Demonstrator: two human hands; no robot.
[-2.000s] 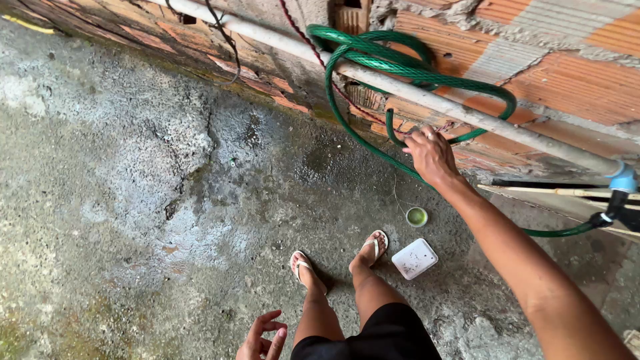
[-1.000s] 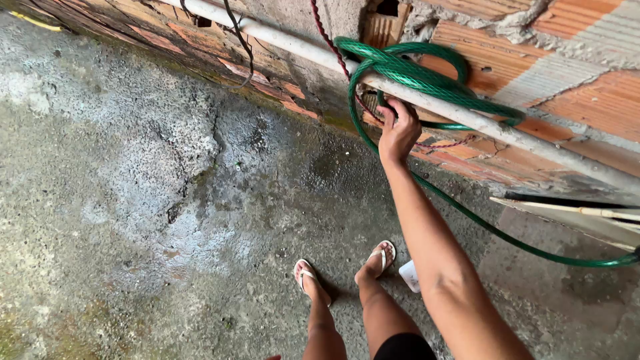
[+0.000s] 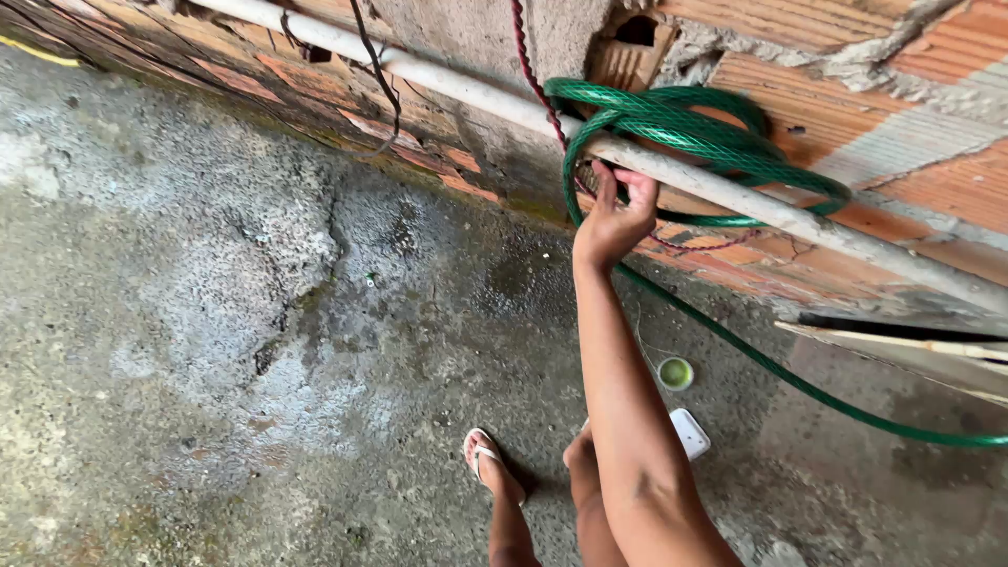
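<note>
My right hand [image 3: 618, 211] reaches up to the wall just under a white plastic pipe [image 3: 787, 209], fingers bent at the pipe's lower edge. Whether the fingertips grip the hose there is hidden. A green garden hose [image 3: 693, 138] hangs in loops over the pipe, some loops in front and some behind. One length of it runs down behind my right forearm and off to the right edge. A dark red twisted cord [image 3: 529, 67] passes behind the pipe beside the loops. My left hand is out of view.
A rough brick wall [image 3: 835, 134] runs along the top. On the wet concrete floor [image 3: 236, 331] are a small green-filled cup [image 3: 675, 373] and a white tray [image 3: 691, 433], near my feet in flip-flops. Light strips [image 3: 906, 342] lean at right; a dark cable [image 3: 378, 75] hangs at left.
My right hand has moved from the hanging hose end, below the loops, up to the pipe. That hose end no longer shows. My left hand has left the view.
</note>
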